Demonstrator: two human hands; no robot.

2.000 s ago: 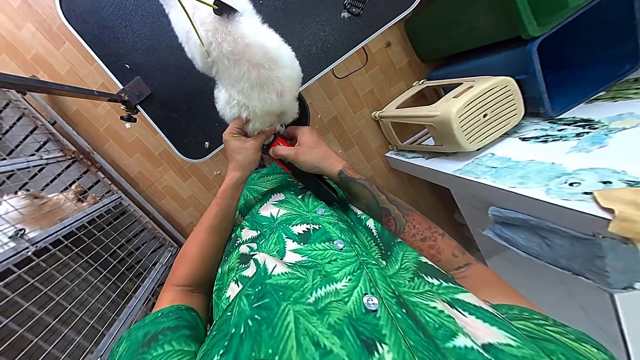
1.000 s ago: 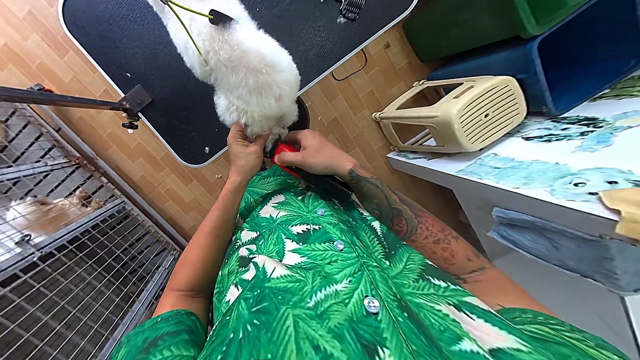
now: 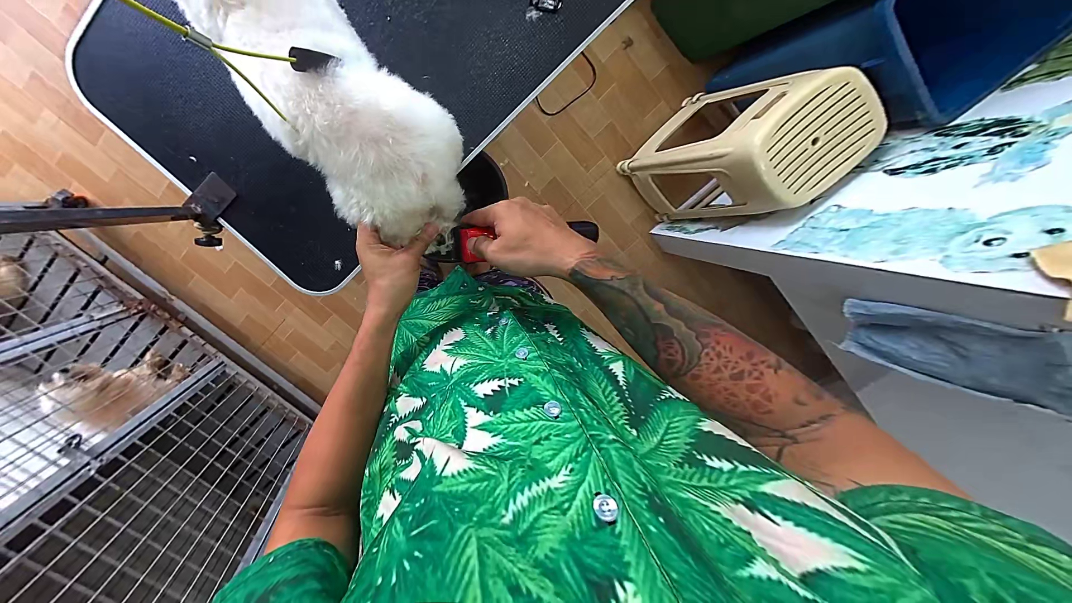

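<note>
A white-coated dog (image 3: 381, 138) stands on a black grooming table (image 3: 452, 50), its near end at the table's edge, with a yellow-green grooming loop (image 3: 251, 54) about its body. My left hand (image 3: 395, 260) has its fingers and thumb on the fur at that near end; whether it grips a leg or only fur cannot be told. Close beside it on the right, my right hand (image 3: 528, 239) is closed around a red and black hair clipper (image 3: 475, 243). The clipper's head is beside the fur, and my fingers hide part of its body.
A metal arm (image 3: 109, 218) is clamped at the table's left edge. Wire cages (image 3: 167, 469) stand lower left, with a tan-and-white animal (image 3: 109, 394) inside. On the right are a white counter (image 3: 888, 243), a beige plastic frame (image 3: 821, 138) and a blue bin (image 3: 913, 67). Tiled floor (image 3: 578, 142) shows between.
My right hand has turned slightly with the clipper and sits a little farther from my left hand. My left hand stays at the dog's near end.
</note>
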